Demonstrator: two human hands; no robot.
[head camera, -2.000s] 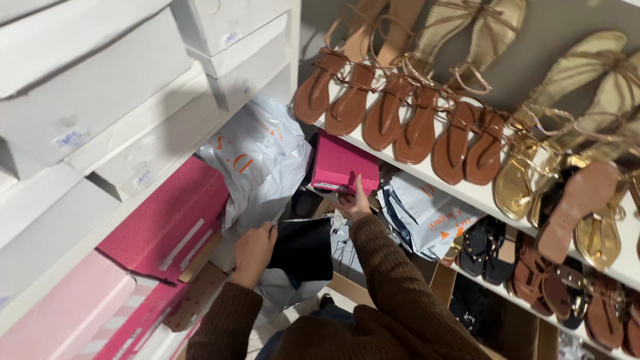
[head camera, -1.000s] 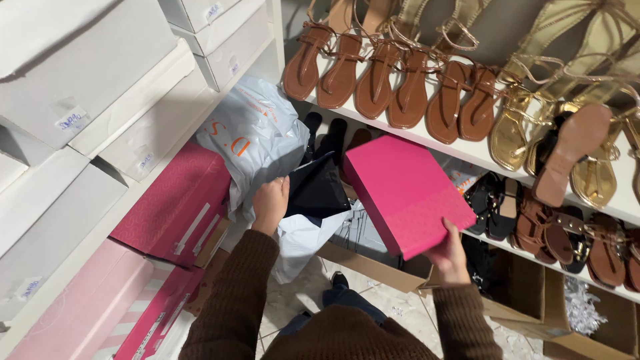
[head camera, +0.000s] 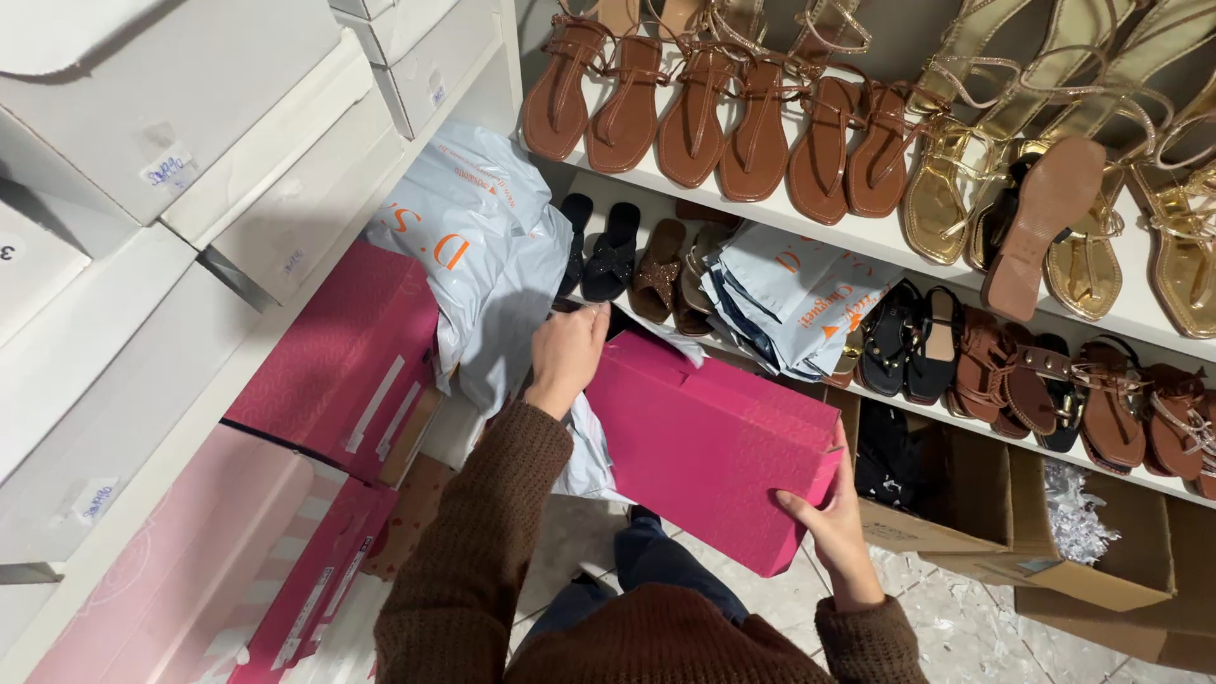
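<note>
A pink cardboard shoebox (head camera: 708, 446) is tilted in front of my body. My right hand (head camera: 836, 527) grips its lower right corner, thumb on the broad face. My left hand (head camera: 568, 356) pinches the top edge of a grey plastic mailing bag (head camera: 591, 456) with a dark inside. The left end of the shoebox lies at the bag's mouth, partly behind the bag's edge; how far it reaches inside is hidden. Black slides (head camera: 610, 252) stand on the shelf just beyond my left hand.
Stacked grey bags (head camera: 798, 294) lie on the lower sandal shelf, below brown sandals (head camera: 693, 123). On the left are a bulging grey bag (head camera: 494, 247), pink boxes (head camera: 332, 351) and white boxes (head camera: 190, 114). Open cardboard cartons (head camera: 950, 484) stand at lower right.
The pink shoebox, earlier by the shelf and then held apart on the right, now meets the bag's mouth. My left hand still holds the bag.
</note>
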